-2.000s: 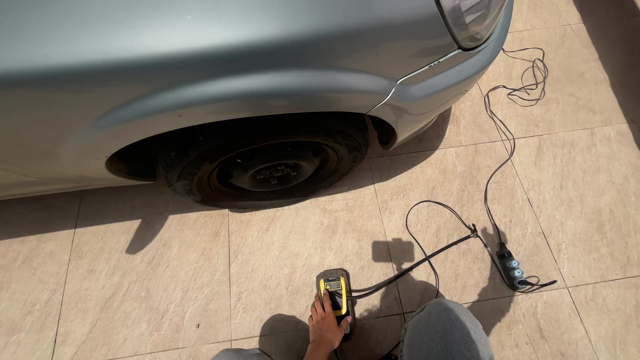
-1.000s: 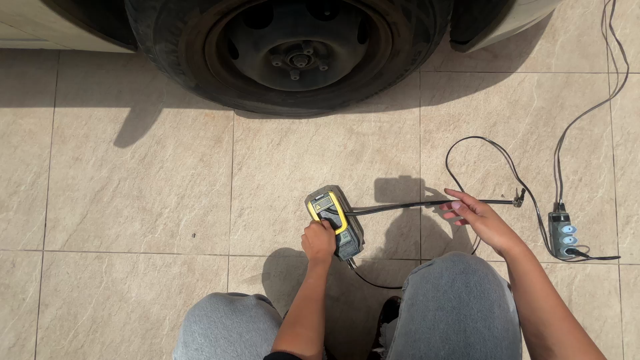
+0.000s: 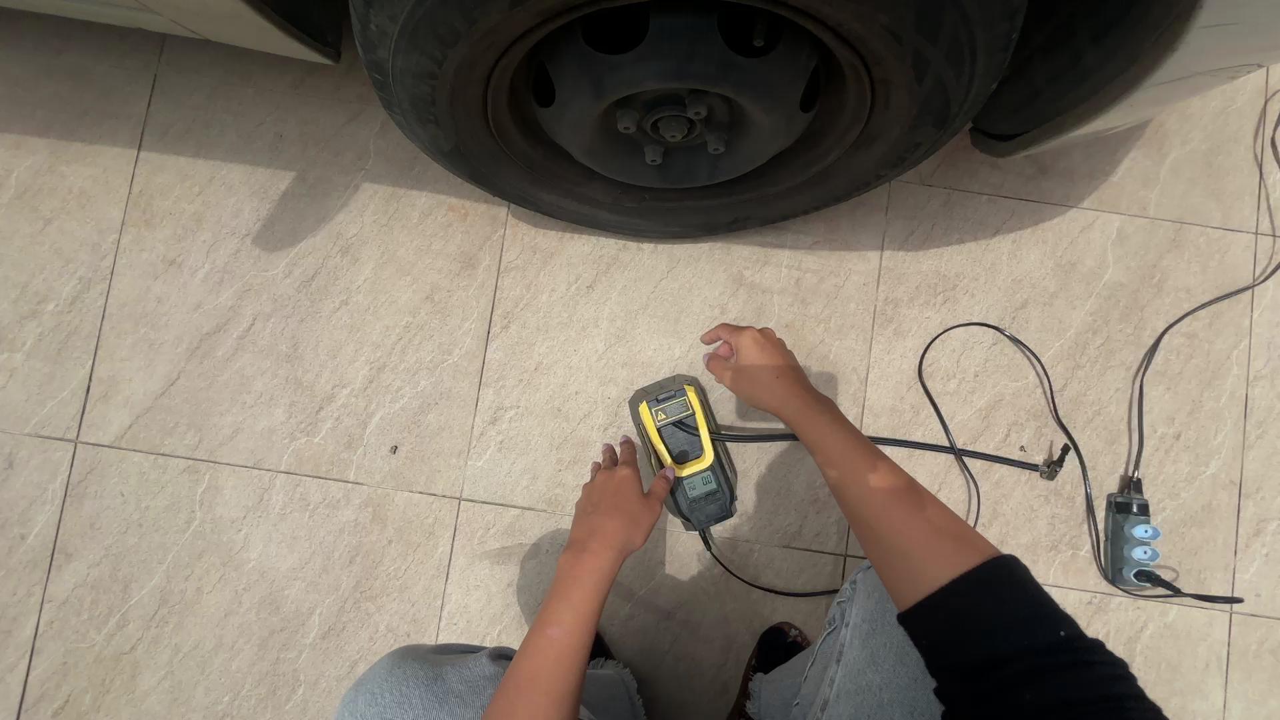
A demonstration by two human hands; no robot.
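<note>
A yellow and black portable tyre inflator (image 3: 690, 450) with a small lit display stands on the tiled floor. My left hand (image 3: 618, 497) is at its left side, fingers spread, the thumb at the casing's edge. Above and right of the inflator is my right hand (image 3: 750, 368), its fingers bent and nothing seen in them. A black air hose (image 3: 930, 446) runs from the inflator to the right, passing under my right forearm, and ends in a metal valve connector (image 3: 1052, 462). A thin black power cord (image 3: 765, 590) leaves the inflator's lower end.
Ahead is a car wheel with a black tyre (image 3: 660, 215) and a dark steel rim (image 3: 690, 95). A power strip (image 3: 1128, 545) with a plug in it lies at the right, beside looped cable (image 3: 985, 325). My knees are at the bottom edge.
My right hand has let go of the hose and moved left, above the inflator. My left hand has shifted to the inflator's left edge. The view has moved closer to the wheel.
</note>
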